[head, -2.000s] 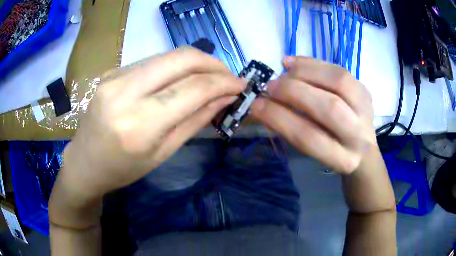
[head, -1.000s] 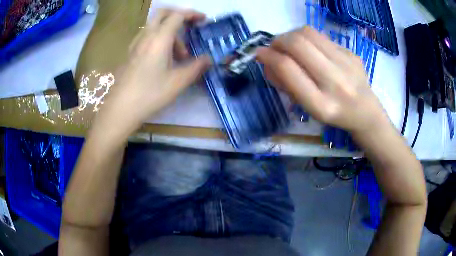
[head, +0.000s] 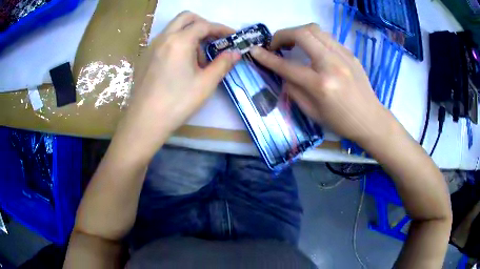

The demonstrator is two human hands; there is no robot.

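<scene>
The power bank housing [head: 258, 118] lies open side up and slanted, its near end over the bench's front edge. It has a shiny blue rim, lengthwise ribs and a dark round spot. The circuit board [head: 243, 42] sits in its far end; how deep it is seated I cannot tell. My left hand [head: 184, 68] grips the housing's far left corner, thumb on the board's near edge. My right hand [head: 310, 73] is at the far right corner, a fingertip touching the board. Thin reddish wires [head: 287, 105] show near my right hand.
Blue charging cables [head: 376, 65] lie in a row at the right, with stacked housings [head: 392, 21] behind. A black box [head: 447, 71] with cords stands far right. A black pad [head: 63, 84] is on the taped cardboard at left. A blue bin [head: 66, 184] is below the bench edge.
The housing has come nearer to the front edge and into my left hand. The circuit board has moved from between my hands into the housing's far end.
</scene>
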